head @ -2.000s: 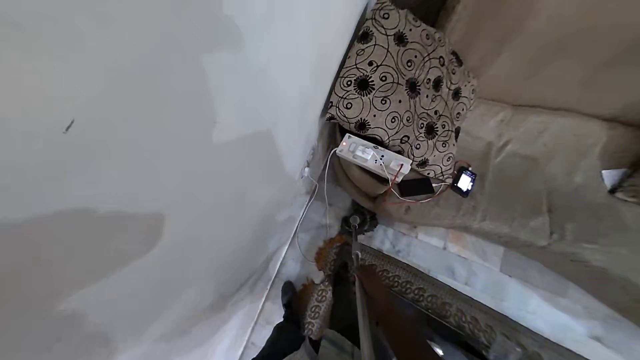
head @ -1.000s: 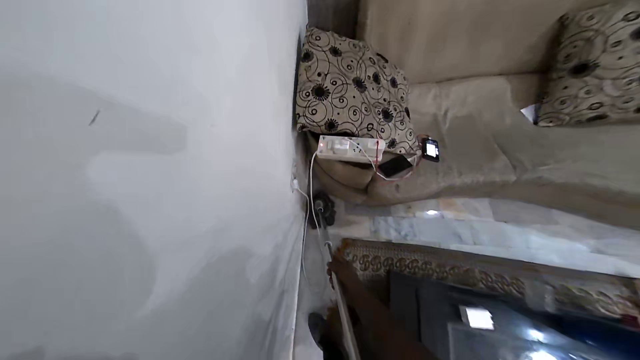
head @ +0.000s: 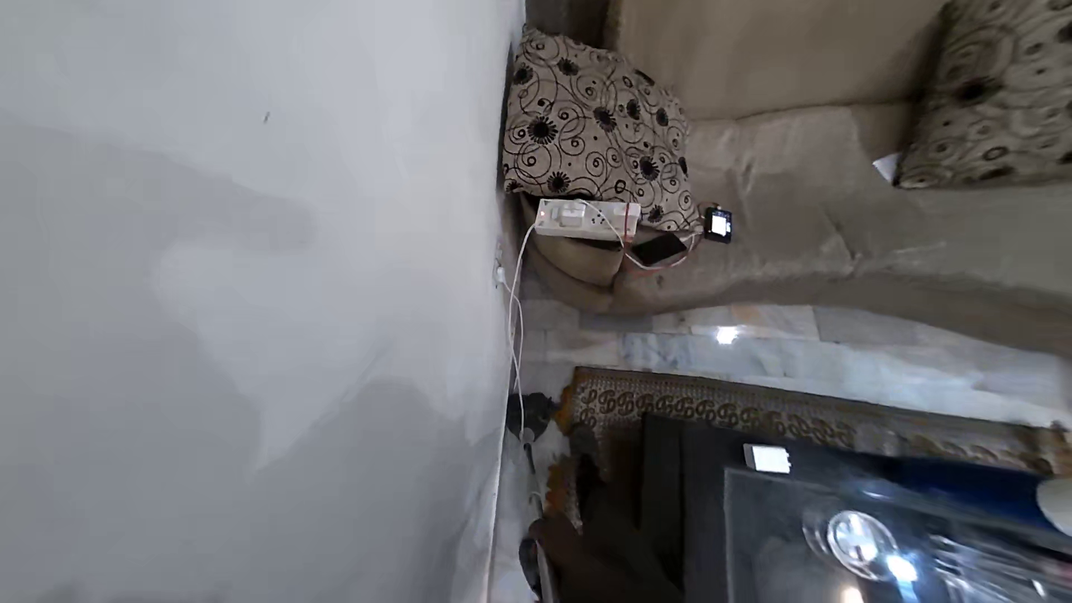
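My right hand (head: 554, 536), dark and blurred near the bottom edge, is closed around a long thin pole (head: 536, 494). The pole runs up along the foot of the wall to a dark, roundish head (head: 529, 414) on the floor, beside the fringed corner of a patterned rug (head: 712, 410). A white cable (head: 517, 335) hangs close to that head. My left hand is not in view.
A white wall (head: 251, 293) fills the left. A white power strip (head: 586, 219), a black phone (head: 659, 249) and a small lit device (head: 718, 224) lie on the beige sofa (head: 796, 184), near a patterned cushion (head: 595, 126). A dark glass-topped table (head: 779, 536) stands at lower right.
The view has swung far toward the sofa and table. The pole's head, earlier just below the sofa's corner, is now farther from the sofa, beside the rug's corner.
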